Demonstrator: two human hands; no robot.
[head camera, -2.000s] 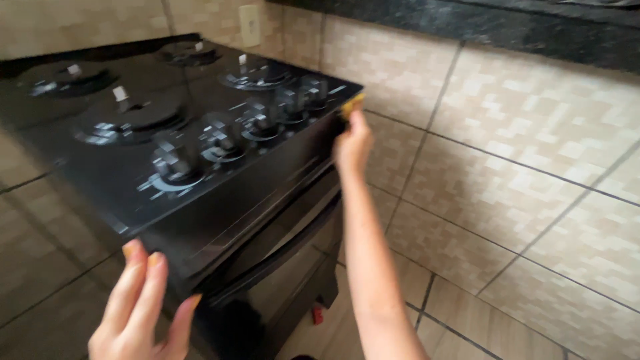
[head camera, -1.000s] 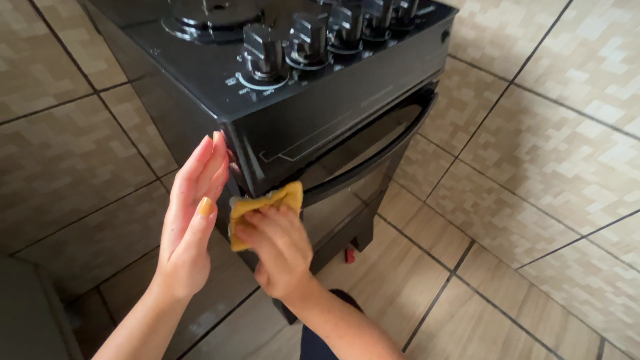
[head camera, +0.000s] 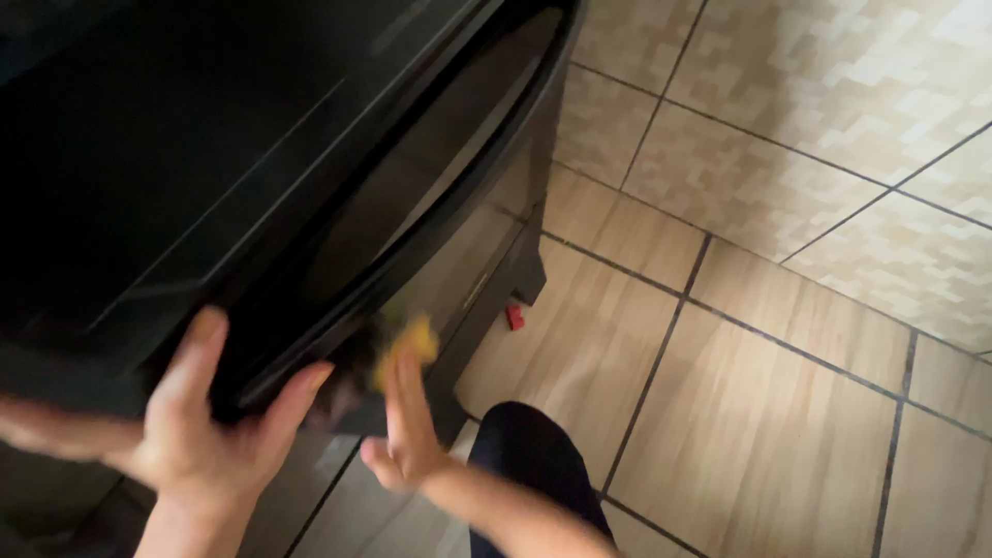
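Observation:
A black stove (head camera: 178, 170) fills the upper left, and its long curved oven door handle (head camera: 457, 194) runs diagonally. With thumb and fingers spread, my left hand (head camera: 205, 434) rests at the near front corner, by the lower end of the handle; it holds nothing. My right hand (head camera: 407, 422) presses a yellow cloth (head camera: 411, 349) to the glossy oven door (head camera: 442, 271), below the handle. Motion blurs the cloth and the fingers. The burners and knobs are out of view.
A small red object (head camera: 514, 316) lies on the tiled floor (head camera: 759, 403) beside the stove's foot (head camera: 531, 275). The tiled wall (head camera: 775, 101) stands on the right. My knee (head camera: 527, 465) in dark cloth is at the bottom, close to my right forearm.
The yellow cloth in my right hand has gone from the far end of the control panel to its near corner, then down onto the oven door. The view has tipped down and closer.

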